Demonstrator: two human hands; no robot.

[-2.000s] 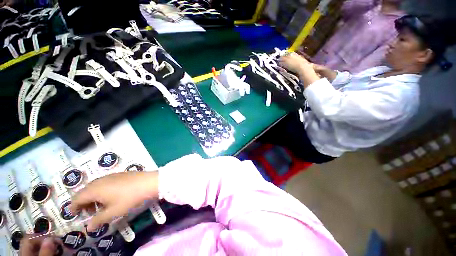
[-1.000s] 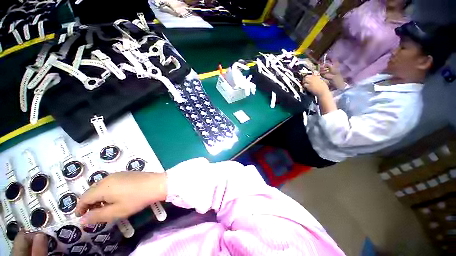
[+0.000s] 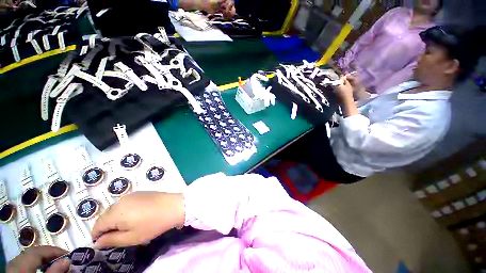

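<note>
Smartwatches with cream straps lie in rows on the white sheet (image 3: pixel 152 144); some faces carry a printed label, like one near the right hand (image 3: pixel 87 208), and others are plain black, like one farther left (image 3: pixel 58 188). A dark label sheet (image 3: pixel 101 260) with round printed labels shows at the bottom edge. My left hand (image 3: pixel 40 259), partly cut off at the bottom left, pinches its left edge. My right hand (image 3: pixel 139 219) is palm down over the lower watches, fingertips at the sheet's upper edge; whether it holds a label is hidden.
A second label sheet (image 3: pixel 223 127) lies on the green bench (image 3: pixel 184 143), beside a black tray (image 3: pixel 106 120) heaped with watches. A small white box (image 3: pixel 252 99) and a white paper square (image 3: pixel 261 127) are farther right. Another worker (image 3: pixel 394 128) handles watches at a tray; other people stand behind.
The view has shifted, so the bench things appear farther right. My right hand has drawn slightly toward the label sheet. The worker in white has moved their hands over their tray.
</note>
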